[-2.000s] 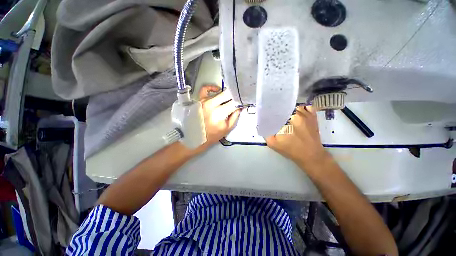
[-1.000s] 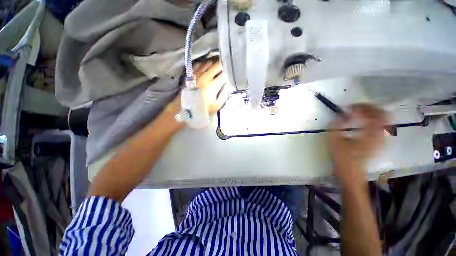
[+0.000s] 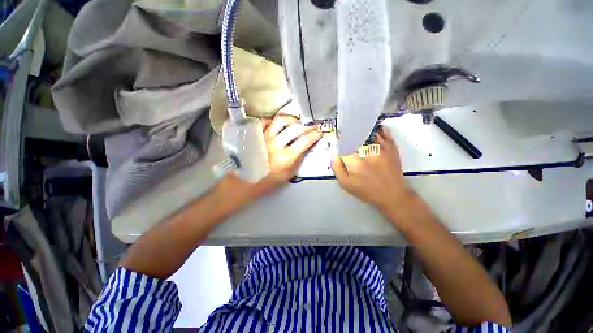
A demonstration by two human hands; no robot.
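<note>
The grey-taupe cloth (image 3: 162, 71) lies heaped left of the machine head, with a cream-yellow piece (image 3: 250, 81) turned up beside the lamp. My left hand (image 3: 286, 146) lies on the bed left of the needle area, fingers pointing at the presser foot (image 3: 327, 127). My right hand (image 3: 374, 169) is just right of the foot, its fingertips partly behind the machine head's white arm cover (image 3: 361, 71). The glare and the machine hide what lies under my fingertips, so I cannot tell whether either hand grips cloth.
The machine head (image 3: 507, 58) fills the upper right. A gooseneck lamp (image 3: 244, 146) hangs over my left wrist. A black-handled tool (image 3: 458, 136) lies on the bed at the right. The table's front edge (image 3: 312, 239) runs before my lap. Cloth hangs at lower left (image 3: 55, 260).
My right hand has come back from the right side of the bed to beside the foot. My left hand has moved down and right. The cream-yellow piece now shows behind the lamp.
</note>
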